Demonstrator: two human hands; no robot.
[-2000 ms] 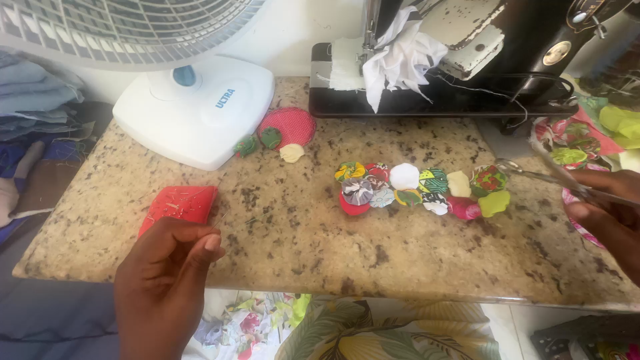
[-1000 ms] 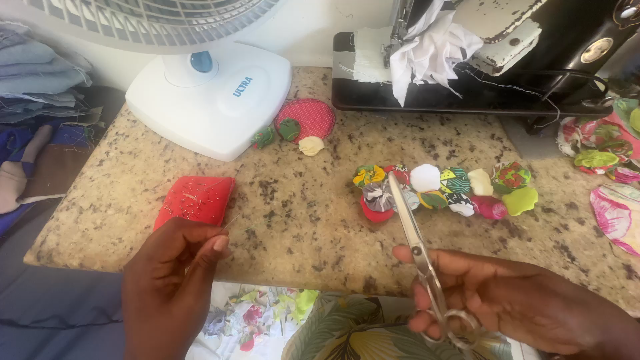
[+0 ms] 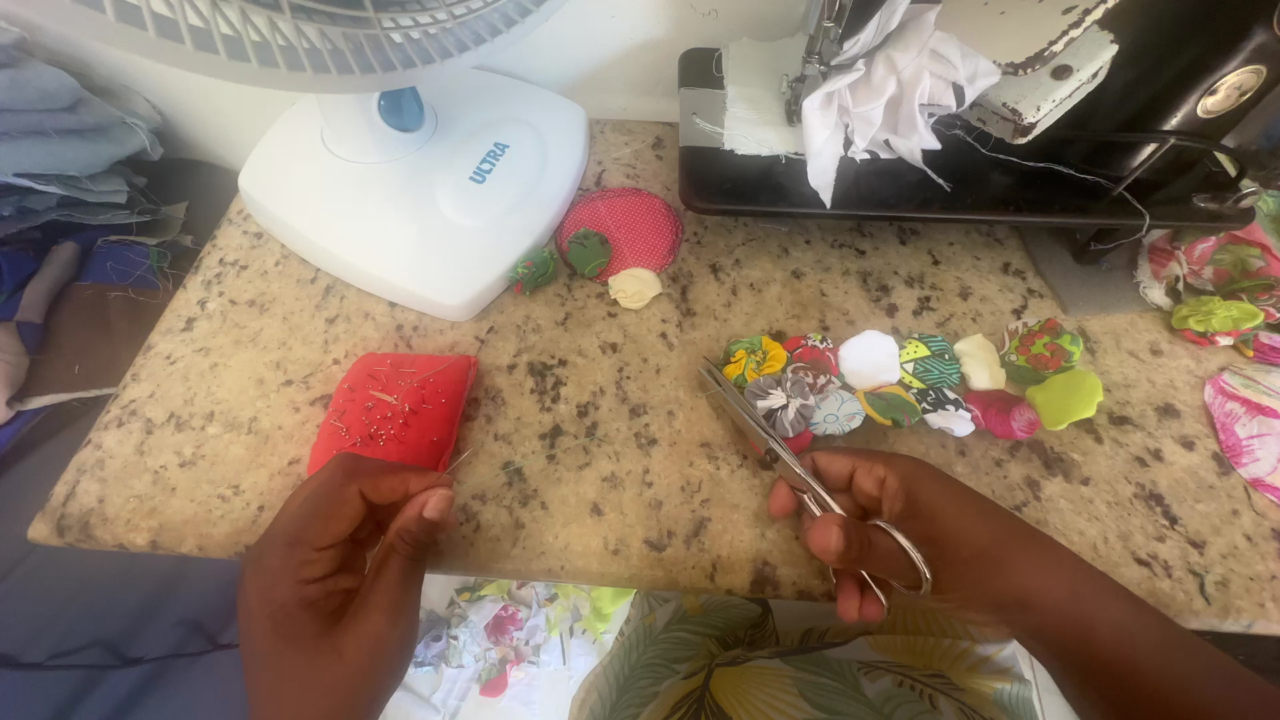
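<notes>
My left hand (image 3: 350, 560) pinches a thin sewing needle (image 3: 459, 461) between thumb and forefinger, just in front of a red pincushion (image 3: 395, 410) stuck with many pins. A fine thread seems to run rightward over the counter. In my right hand (image 3: 880, 530) is a pair of metal scissors (image 3: 790, 465), blades pointing up and left. Their tips lie at the left end of a strip of colourful fabric yo-yos (image 3: 925, 360) in two rows on the granite counter. A round red dotted fabric piece (image 3: 630, 230) with green and cream yo-yos lies farther back.
A white fan base (image 3: 420, 210) stands at the back left. A black sewing machine (image 3: 740, 190) holding white cloth (image 3: 885, 90) is at the back right. Printed fabric pieces (image 3: 1240, 290) lie at the right, folded denim (image 3: 65, 120) at the left. Fabric scraps (image 3: 510, 630) show below the counter's front edge.
My right hand has moved left with the scissors, from the right side of the counter to the left end of the yo-yo strip. My left hand remains near the pincushion.
</notes>
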